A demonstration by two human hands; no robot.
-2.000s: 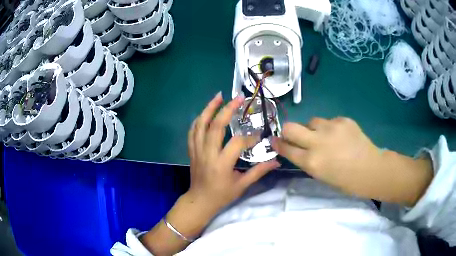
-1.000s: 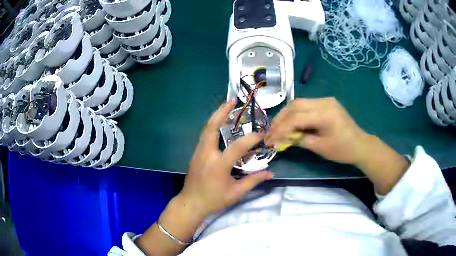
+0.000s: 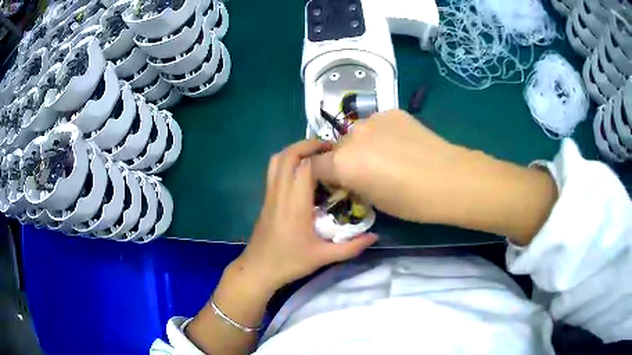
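The rear cover with board [image 3: 339, 225] lies below the camera body at the bench edge, its upper part hidden by my hands. My left hand [image 3: 287, 208] is around its left side and holds it, thumb along the lower rim. My right hand [image 3: 388, 156] is over the cover's upper part, fingers bent down. A bit of yellow shows below it; whether it is the tweezers' grip is unclear. The white camera body [image 3: 382, 62] stands behind, cavity open, with a silver motor [image 3: 364, 104] inside and dark and red wires [image 3: 337, 122] running out under my right hand.
Stacked white covers [image 3: 104, 180] fill the left, and more stacks [image 3: 610, 90] stand at the right edge. A tangle of sealing rings [image 3: 481, 45] and a bundle of rings [image 3: 556, 95] lie at the right. A dark small part [image 3: 417, 99] lies beside the body. A blue bin [image 3: 132, 291] is below left.
My right hand has moved left and up over the cover, hiding its board and wires. The yellow piece beside my right fingers now shows only below the hand. The view has shifted slightly.
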